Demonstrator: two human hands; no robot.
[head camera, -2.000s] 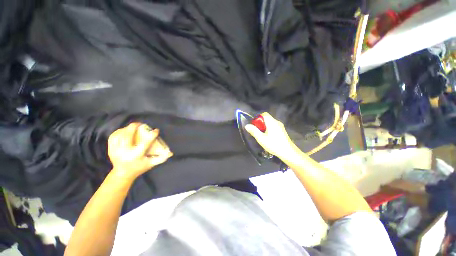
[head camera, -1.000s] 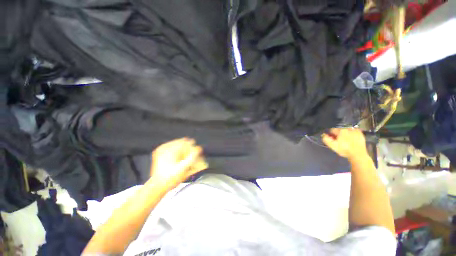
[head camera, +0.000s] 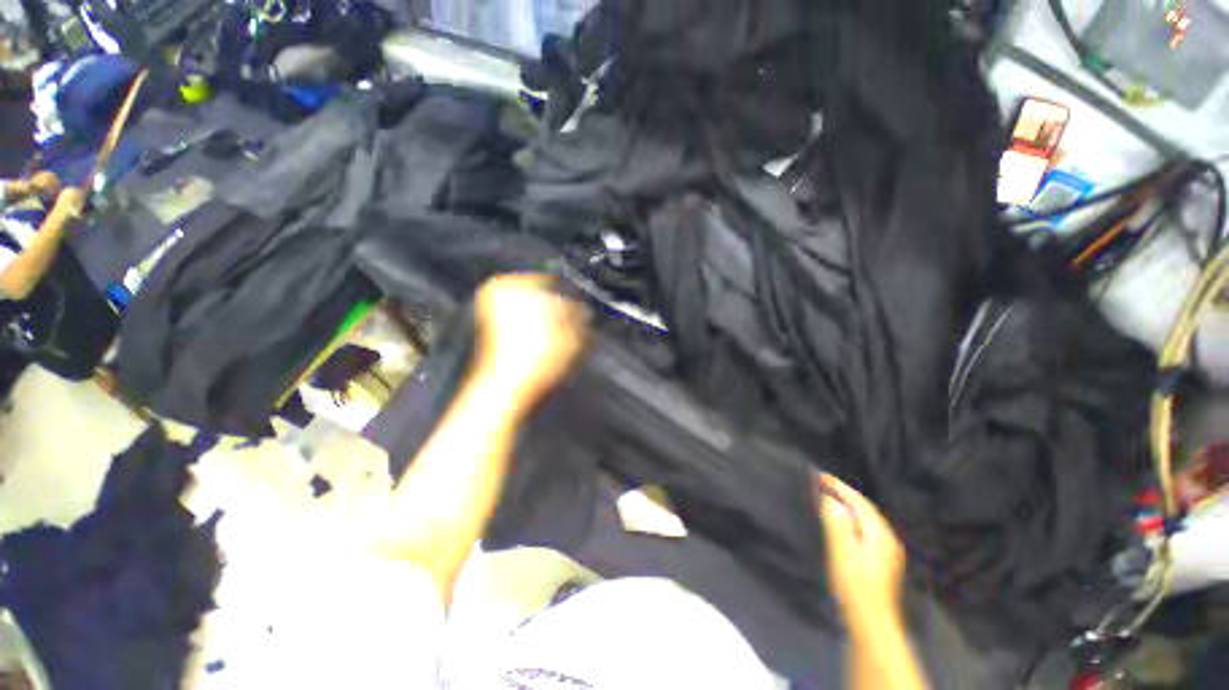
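Observation:
A black garment stretches slantwise between my two hands over the table, blurred by motion. My left hand is closed on its upper left part. My right hand is at its lower right end with the fingers on the cloth. A beige block lies below the garment on the dark table pad. The iron cannot be made out; red bits show at the lower right edge near the hose.
A large black garment heap covers the back. Another black cloth hangs at the left. Another person's arm shows at the far left. Dark scraps lie on the pale floor. Small boxes and cables are at the upper right.
The view has turned left. My right hand has let go of the iron and is now on the garment. The garment has been pulled into a slant between both hands. The beige block has left my left hand.

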